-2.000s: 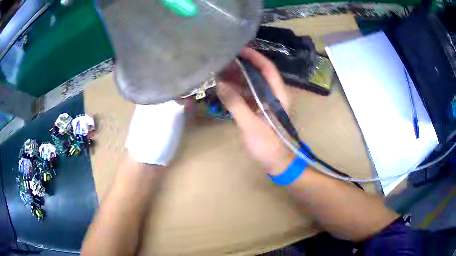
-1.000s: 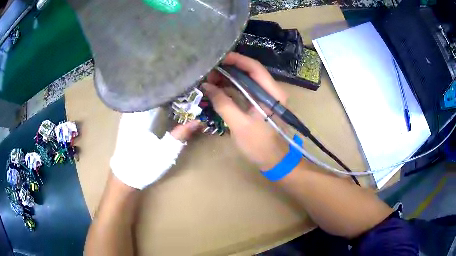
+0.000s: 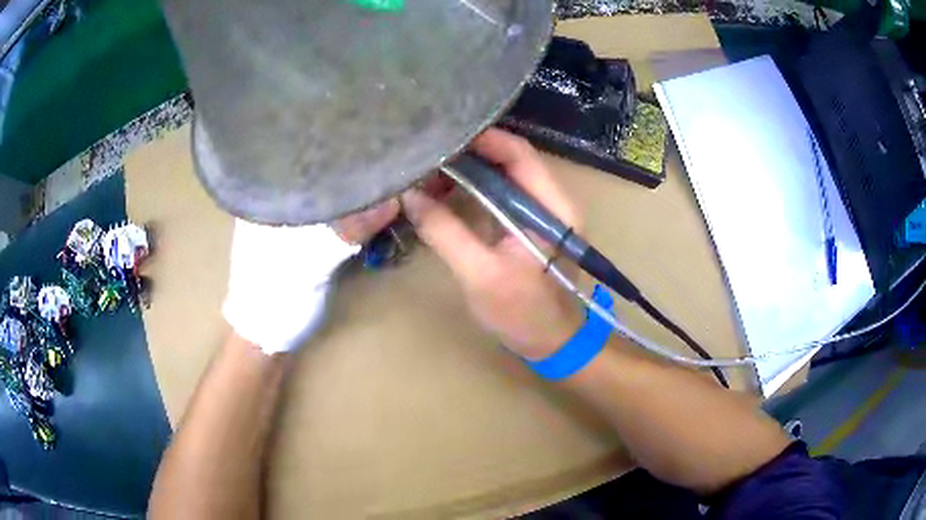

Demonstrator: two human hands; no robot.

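Note:
My left hand (image 3: 282,279), in a white glove with bare fingertips, is partly under the grey fume hood (image 3: 355,112). Its fingertips are at a wired assembly (image 3: 384,250), of which only dark and blue wire parts show below the fingers. My bare right hand (image 3: 498,254), with a blue wrist band (image 3: 577,340), holds the black soldering iron (image 3: 513,203). A thin silvery feed tube (image 3: 528,247) runs along the iron. The iron's tip and the joint are hidden by the hood and fingers.
A black iron stand (image 3: 584,107) with a yellowish cleaner (image 3: 645,137) lies beyond my right hand. White paper (image 3: 756,193) with a blue pen (image 3: 831,244) lies at the right. Several wired assemblies (image 3: 107,264) lie at the left on the green mat. Brown cardboard (image 3: 406,406) lies under my hands.
The white body of the assembly, visible a second ago between my hands, is now out of sight under the hood and fingers. My left fingers have moved up and closer to my right hand.

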